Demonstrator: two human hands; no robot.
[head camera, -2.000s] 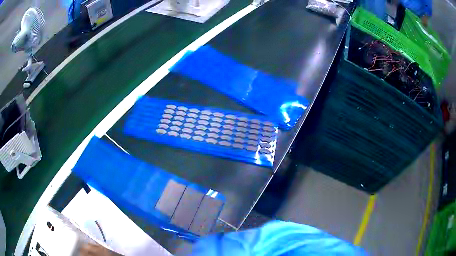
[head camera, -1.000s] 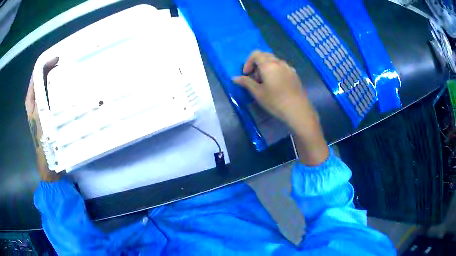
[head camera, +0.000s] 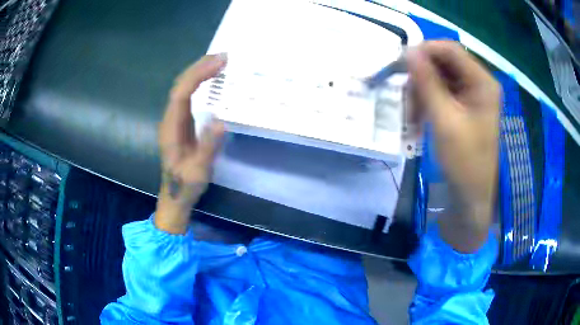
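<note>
The white appliance housing (head camera: 286, 57) lies underside up on the white work mat (head camera: 305, 190), its small round hole facing me. My left hand (head camera: 187, 139) grips its slotted left end, fingers on top and thumb at the near edge. My right hand (head camera: 458, 108) is blurred above the right end of the housing. Its fingertips pinch a small dark grey pad (head camera: 386, 74), also blurred, over the ribbed surface. I cannot tell whether the pad touches the housing. The rectangular pad sheet (head camera: 434, 190) is mostly hidden behind my right hand and forearm.
The small pad sheet (head camera: 518, 171) and a blue film strip (head camera: 552, 184) lie at the right. Black tape (head camera: 380, 224) and a thin dark line are at the mat's near right corner. A dark teal crate (head camera: 62, 209) with shiny parts stands lower left. The belt's white rail (head camera: 502, 57) runs upper right.
The view has turned, so the housing is now central. My right hand has moved from the rectangular pad sheet to the housing's right end, with a dark pad visible in its fingers.
</note>
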